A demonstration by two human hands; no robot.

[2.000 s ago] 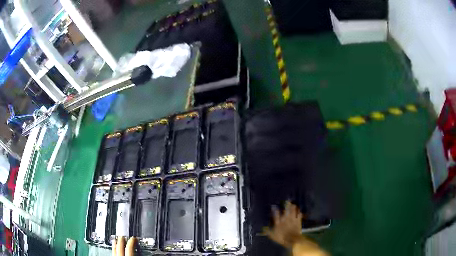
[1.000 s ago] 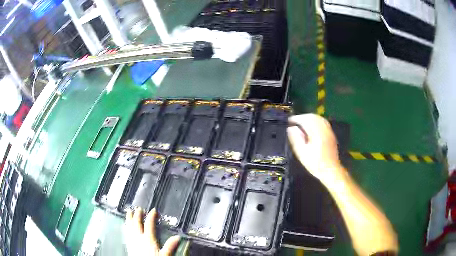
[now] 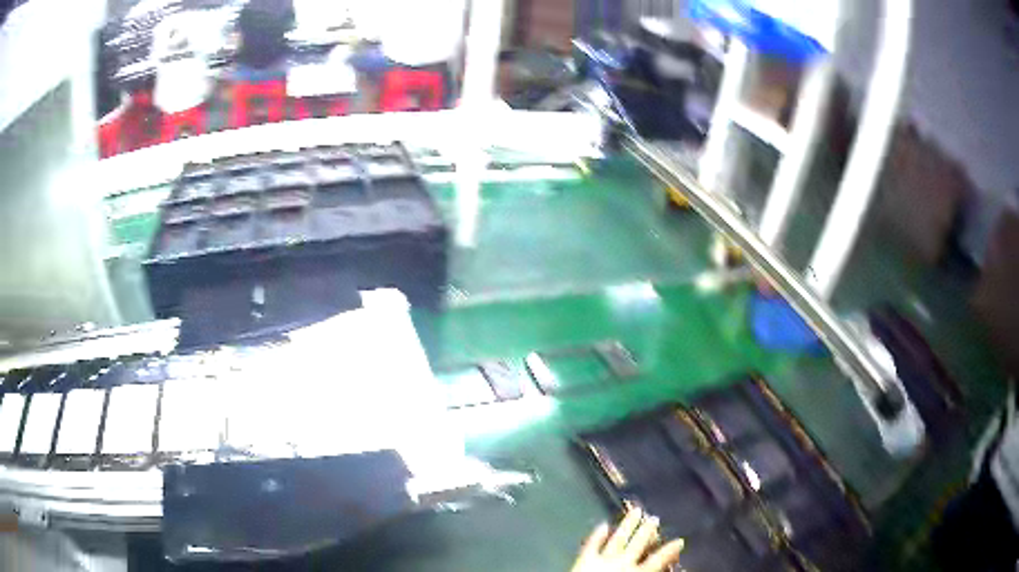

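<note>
A black component tray (image 3: pixel 715 469) lies at the lower right, blurred, with dark frames in its pockets. My left hand (image 3: pixel 628 542) is at the tray's near left edge, cut off by the bottom of the picture. Its fingers are a little apart and I see nothing held in them. My right hand is out of the picture. A row of phone middle frames (image 3: pixel 75 425) with white windows lies side by side on the infeed track (image 3: pixel 67 486) at left. Two thin open metal frames (image 3: pixel 575 366) lie on the green surface left of the tray's far edge.
A dark block (image 3: pixel 285 503) lies at the near edge of the track. A tray stack (image 3: pixel 296 268) stands behind the track. A metal rail (image 3: pixel 771 268) slants down at the right past white posts (image 3: pixel 860 145). Red stools (image 3: pixel 257 101) and blurred people are at the back.
The view has swung left, bringing in the track and the tray stack behind it. The tray now shows at the lower right. My right hand has gone out of view; my left stays by the tray edge.
</note>
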